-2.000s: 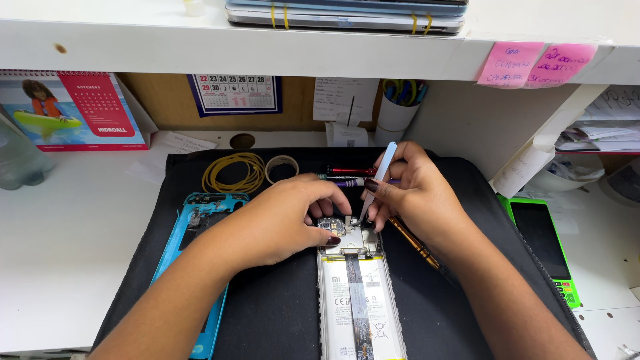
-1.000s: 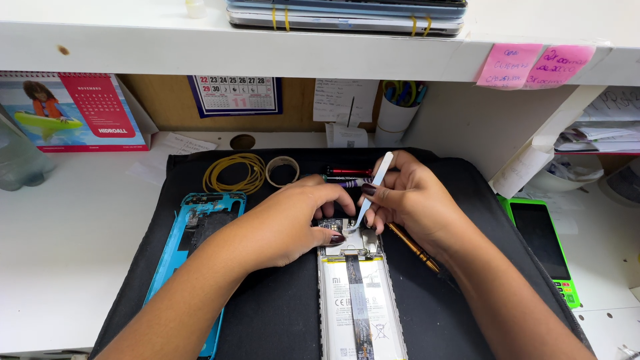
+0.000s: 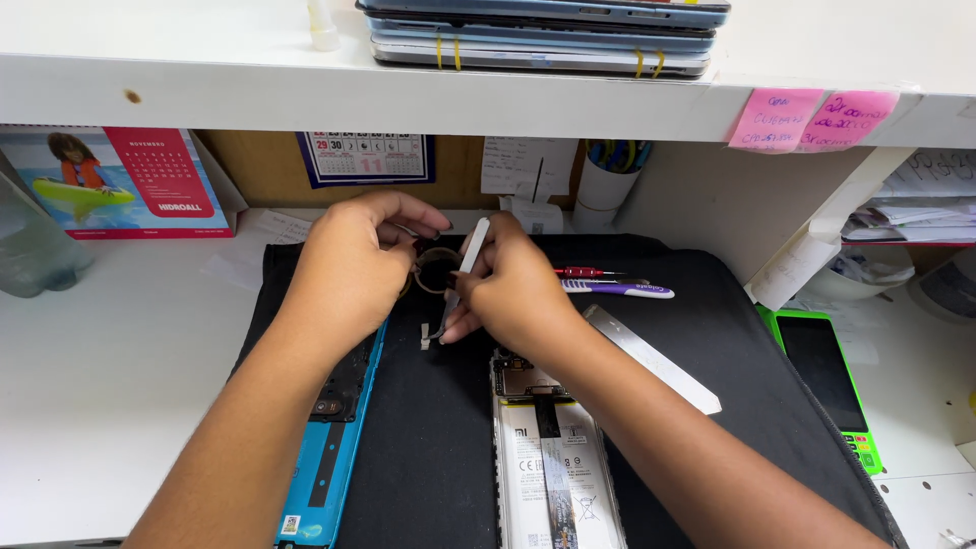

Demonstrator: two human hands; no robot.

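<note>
My right hand (image 3: 511,282) grips white-handled tweezers (image 3: 474,248), whose tips point down at a small pale part (image 3: 425,336) above the black mat (image 3: 427,427). Whether the tips hold that part cannot be told. My left hand (image 3: 366,259) is raised at the roll of tape (image 3: 437,271), its thumb and forefinger near the roll's edge; whether it holds the roll is unclear. Below my right hand lies an opened smartphone (image 3: 526,465) with its battery and circuit board showing. A blue phone back cover (image 3: 324,465) lies partly under my left forearm.
A red screwdriver (image 3: 583,271), a purple and white toothbrush (image 3: 621,288) and a flat metal blade (image 3: 656,358) lie at the right of the mat. A green card terminal (image 3: 827,381) is beyond it. Banded phones (image 3: 534,52) are stacked on the shelf (image 3: 305,95) overhead.
Both hands have moved up and left, away from the opened phone's circuit board, and the tweezers with them. The left hand has lifted off the phone. The metal blade now shows at the right.
</note>
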